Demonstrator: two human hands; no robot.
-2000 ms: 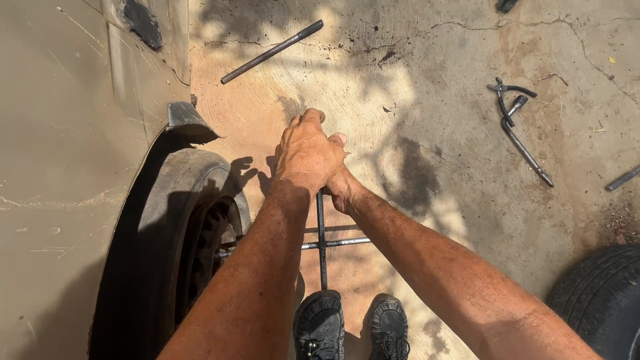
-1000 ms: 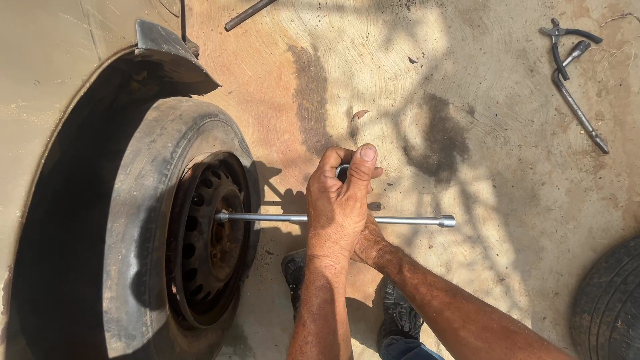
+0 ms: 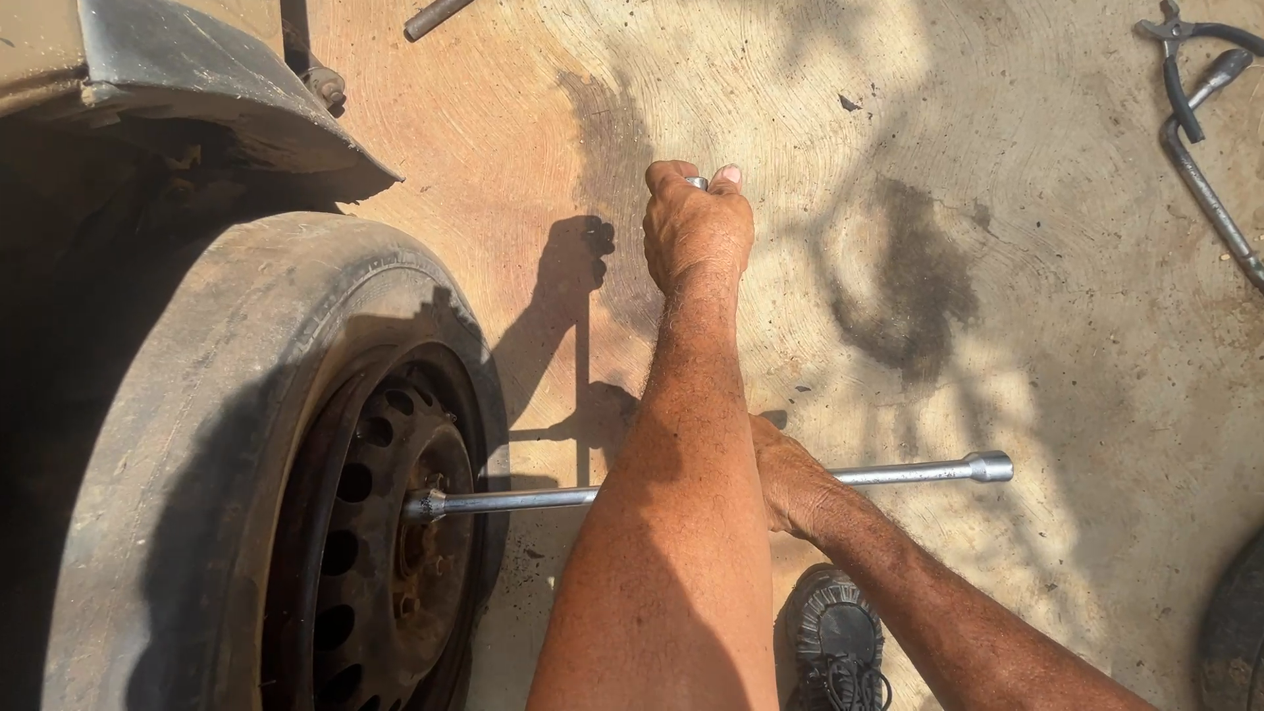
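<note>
A four-way lug wrench [image 3: 918,473] has one socket end against a lug nut on the steel wheel rim [image 3: 341,538] of the car. The opposite socket end points right. My left hand [image 3: 699,225] is closed around the far end of the crossing arm, and a bit of its metal socket shows between thumb and fingers. My right hand [image 3: 790,479] is at the wrench near its centre, partly hidden behind my left forearm, so its fingers cannot be seen. The worn tire [image 3: 188,415] surrounds the rim.
A torn fender edge [image 3: 227,89] juts above the tire. Pliers [image 3: 1172,49] and a bent metal wrench [image 3: 1210,193] lie at the upper right. A metal bar [image 3: 433,18] lies at the top. Another tire [image 3: 1234,632] stands or lies at lower right, near my shoe [image 3: 839,632].
Two seconds ago both hands were together on one arm of the wrench. Now they are apart, with my left hand at an arm's end and my right near the centre. The view has shifted closer to the wheel.
</note>
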